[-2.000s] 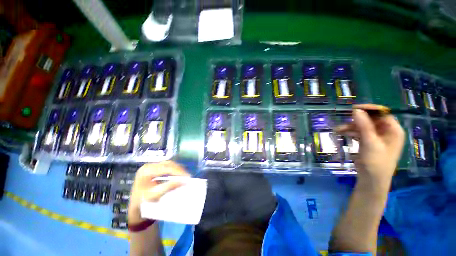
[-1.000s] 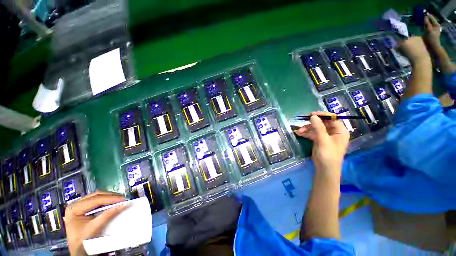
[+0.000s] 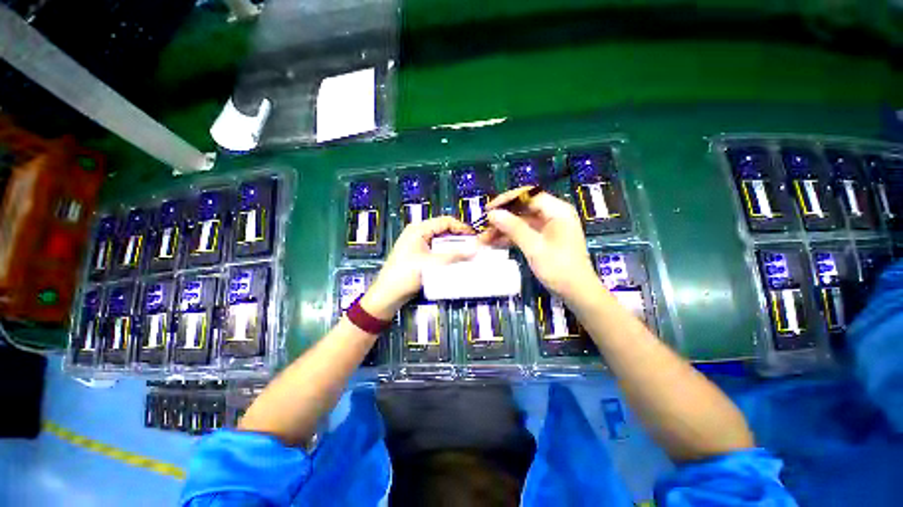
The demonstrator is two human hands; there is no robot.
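Note:
My left hand, with a dark red band at the wrist, holds a white backing sheet over the middle tray. My right hand holds dark tweezers with a yellowish part; their tip is at the sheet's upper edge, close to my left fingertips. Any small sticker there is too small to tell. Below the hands, the middle clear tray holds two rows of dark phone units with purple upper parts and white labels. The hands and sheet hide some units.
A left tray of units and a right tray of units flank the middle one. A flat white sheet and a curled white piece lie behind. An orange-brown fixture stands left. A blue sleeve shows at right.
My hands have come together over the middle tray; the right hand with the tweezers moved to the sheet. The view has turned back left, and the other person's hands are out of view.

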